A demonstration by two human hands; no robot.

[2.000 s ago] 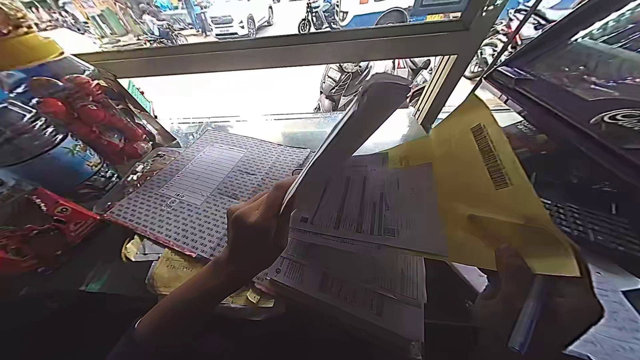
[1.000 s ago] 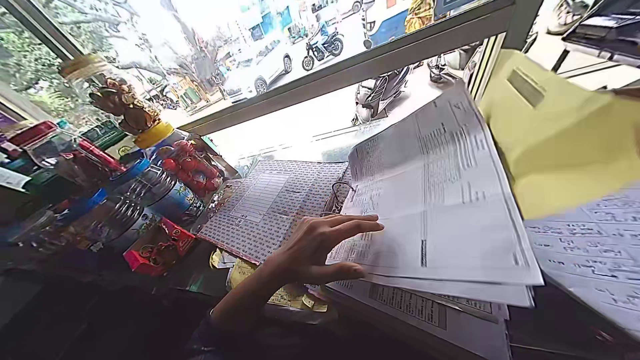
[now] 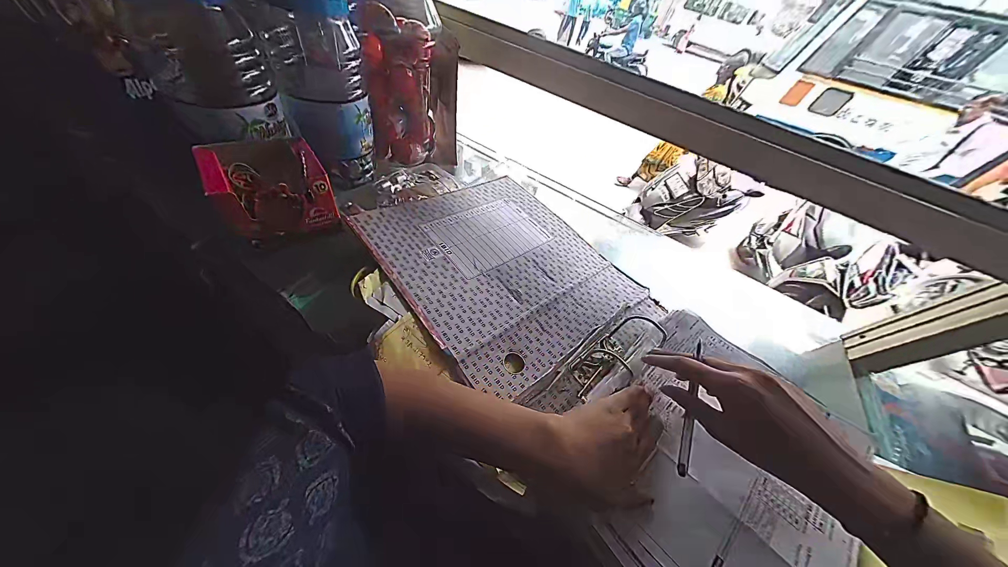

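A lever arch file with a patterned inner cover [image 3: 504, 276] lies open on the counter. Its metal rings [image 3: 614, 354] stand at the edge of a stack of printed papers [image 3: 693, 504]. My left hand [image 3: 610, 449] rests on the papers just below the rings, its fingers curled; whether it pinches a sheet is hidden. My right hand [image 3: 740, 409] is over the upper part of the stack with a pen [image 3: 691, 417] held between its fingers, the index finger reaching toward the rings.
Plastic jars [image 3: 323, 94] and a red box of small packets [image 3: 272, 189] stand at the upper left. Yellow papers [image 3: 409, 342] stick out beneath the file. A window frame [image 3: 709, 134] runs behind the counter, with a yellow envelope [image 3: 945, 504] at the lower right.
The lifted sheets now lie flat on the stack. My right hand, out of view a second ago, is over the papers with the pen. The view has swung down and left.
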